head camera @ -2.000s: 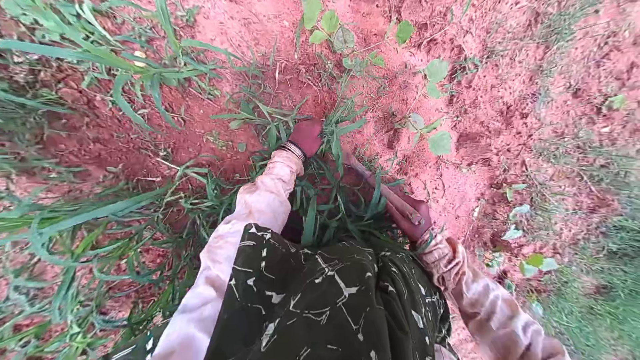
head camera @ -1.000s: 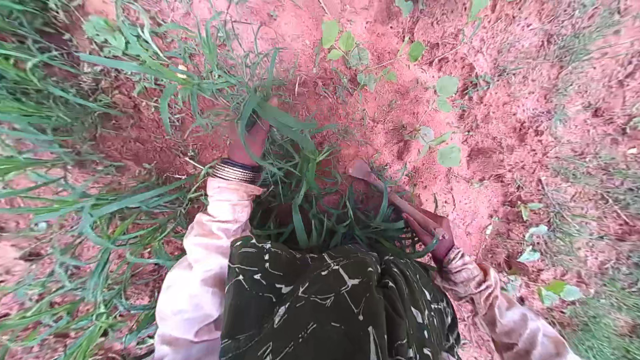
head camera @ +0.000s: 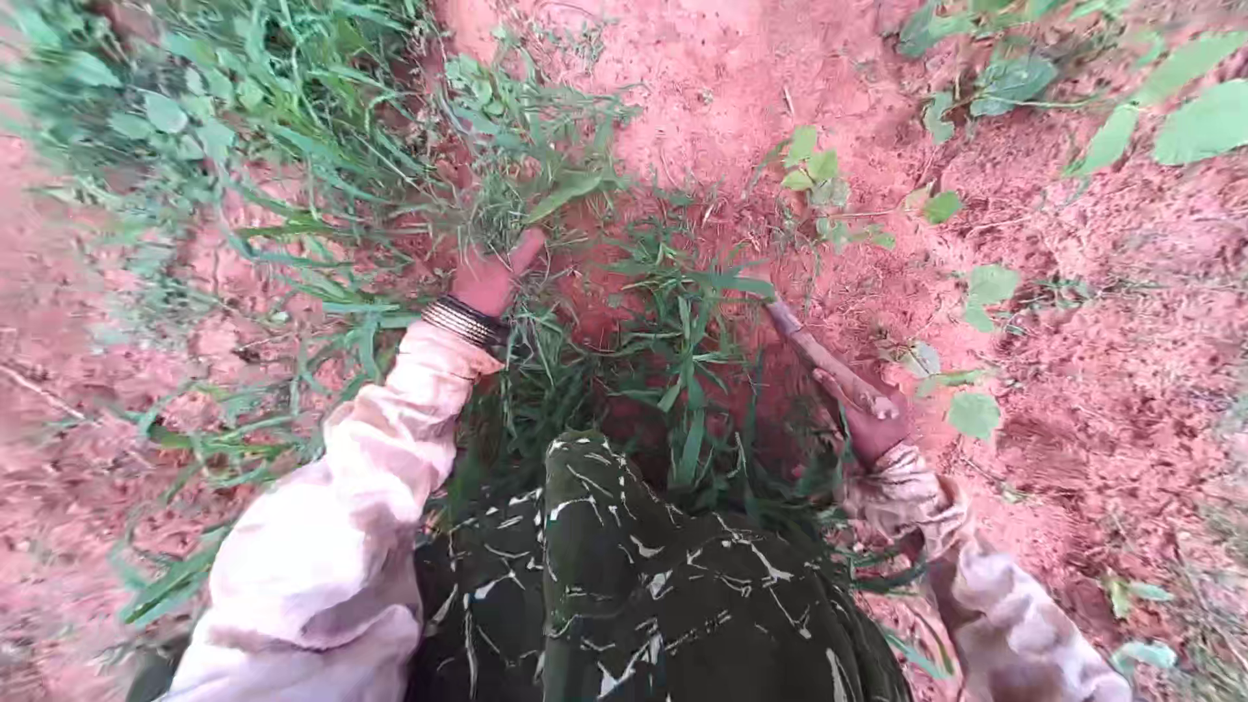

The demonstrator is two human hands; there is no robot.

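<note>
My left hand (head camera: pixel 492 278), with bangles at the wrist, is down among grass (head camera: pixel 497 210) left of centre. Thumb and fingers are spread at the green blades; whether they grip any is hard to tell. On the right, my right hand (head camera: pixel 873 419) is closed around the wooden handle (head camera: pixel 838 375) of a hand tool that slants up and left. The tool's far end lies at the grass clump (head camera: pixel 687 361) between my hands, and blades cover its tip.
Dense grass and leafy weeds (head camera: pixel 292 107) grow at the upper left. Small broad-leaved plants (head camera: pixel 819 171) stand in the reddish soil (head camera: pixel 1102 390) on the right, with larger leaves (head camera: pixel 1204 122) at the upper right. Patterned dark cloth (head camera: pixel 673 595) covers my lap.
The long blades seen at my left hand a second ago are no longer raised there; that hand now reaches lower into other grass. My right hand still holds the tool. The view has shifted.
</note>
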